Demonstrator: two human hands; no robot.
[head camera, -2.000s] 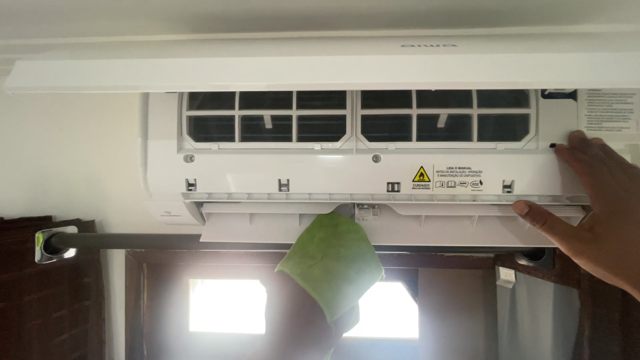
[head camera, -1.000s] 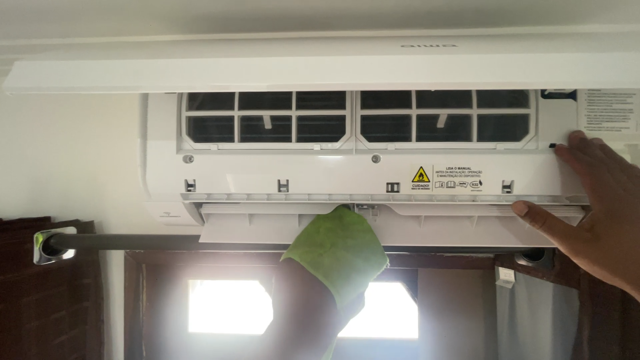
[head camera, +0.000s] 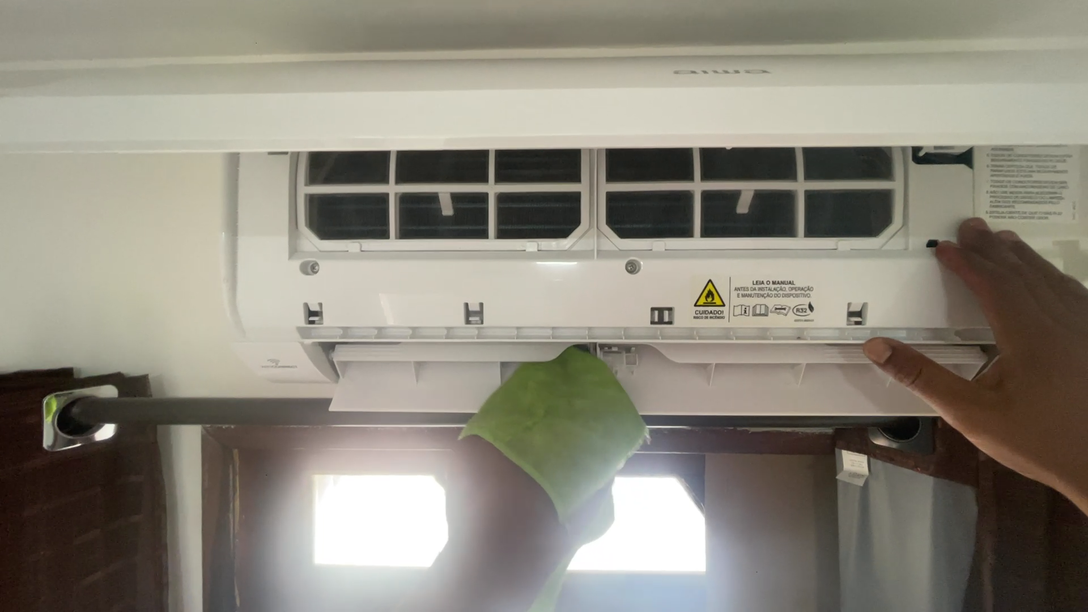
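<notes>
A white wall-mounted Aiwa air conditioner (head camera: 527, 289) has its front panel (head camera: 476, 106) raised, with two mesh air filters (head camera: 446, 202) showing behind white frames. My left hand (head camera: 561, 425) reaches up to the air outlet beneath the unit, with a green cloth (head camera: 565, 412) draped over it; the fingers are hidden under the cloth and behind the edge of the louver. Long white louver flaps (head camera: 782, 382) hang tilted on both sides of it. My right hand (head camera: 1011, 340) lies spread against the right end of the housing, thumb over the lower edge, holding nothing.
A dark curtain rod (head camera: 255, 411) runs just below the unit between metal brackets, the left bracket (head camera: 79, 416) on the wall. Brown curtains (head camera: 81, 493) hang at both sides. Behind the arm is a wooden window frame with bright panes (head camera: 380, 520). The ceiling is close above.
The cloth-covered left hand has shifted a little at the outlet and its cloth has changed shape. The right hand stays against the housing.
</notes>
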